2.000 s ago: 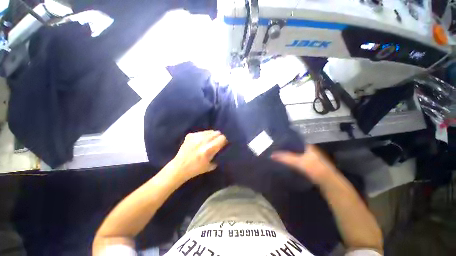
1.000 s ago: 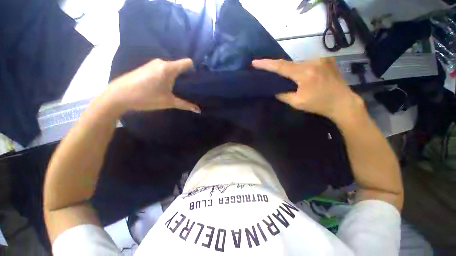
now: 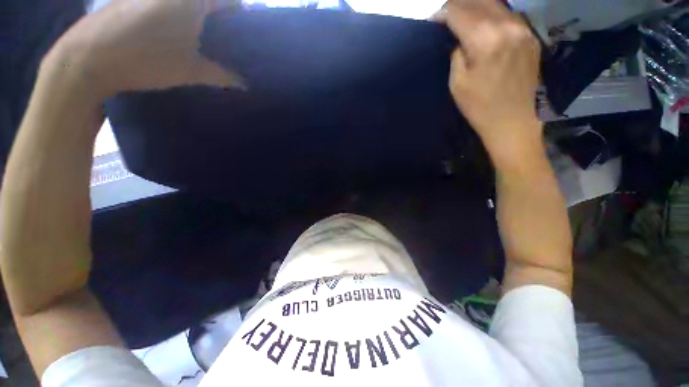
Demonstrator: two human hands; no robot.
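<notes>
The dark navy garment piece (image 3: 340, 91) is stretched between my two hands near the top of the view and hangs down towards my lap. My left hand (image 3: 166, 45) holds its upper left corner; part of this hand is cut off by the top edge. My right hand (image 3: 495, 57) grips its upper right corner with bent fingers. The sewing machine head and needle are out of view; only bright glare shows above the cloth's top edge.
A dark cloth piece (image 3: 589, 64) lies at the table's right end. The pale ruled table edge (image 3: 125, 181) shows at the left. Clear plastic (image 3: 666, 64) hangs at the far right. Dark cloth covers my lap.
Both hands have moved up and apart with the cloth, which is now raised and spread wide, covering the table's middle. The machine head and then the scissors have gone from view.
</notes>
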